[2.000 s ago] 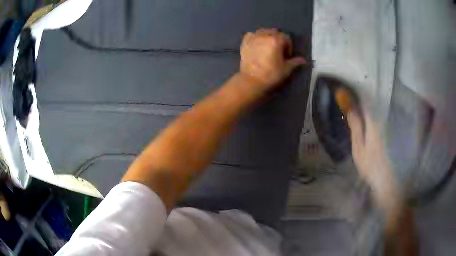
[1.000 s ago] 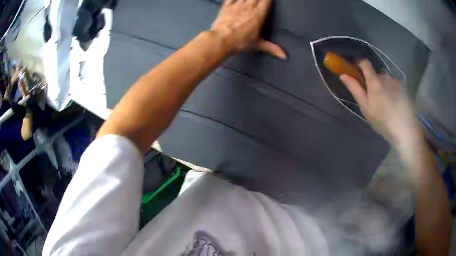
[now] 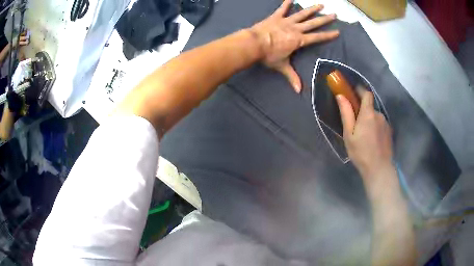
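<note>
A large dark grey garment panel (image 3: 228, 140) lies over the table in front of me, with raised seam lines running across it. My left hand (image 3: 296, 39) lies spread, palm down, on the panel's far part, fingers apart, gripping nothing. My right hand (image 3: 366, 124) holds the orange-brown handle of the steam iron (image 3: 327, 106). The iron's dark, pointed plate with a pale rim rests on the panel, right of my left hand. A whitish haze blurs the panel's near right part.
Dark cloth pieces (image 3: 148, 26) lie on white cloth at the far left. Another person's hand (image 3: 23, 39) and a second iron (image 3: 45, 78) show at the left edge. A green basket rim (image 3: 159, 208) is below the table. A tan piece (image 3: 382, 8) lies at the far edge.
The panel lies at a different angle and the view has shifted. My left hand has spread its fingers wide. The iron, clear of the panel two seconds ago, is on it, now turned more upright in view.
</note>
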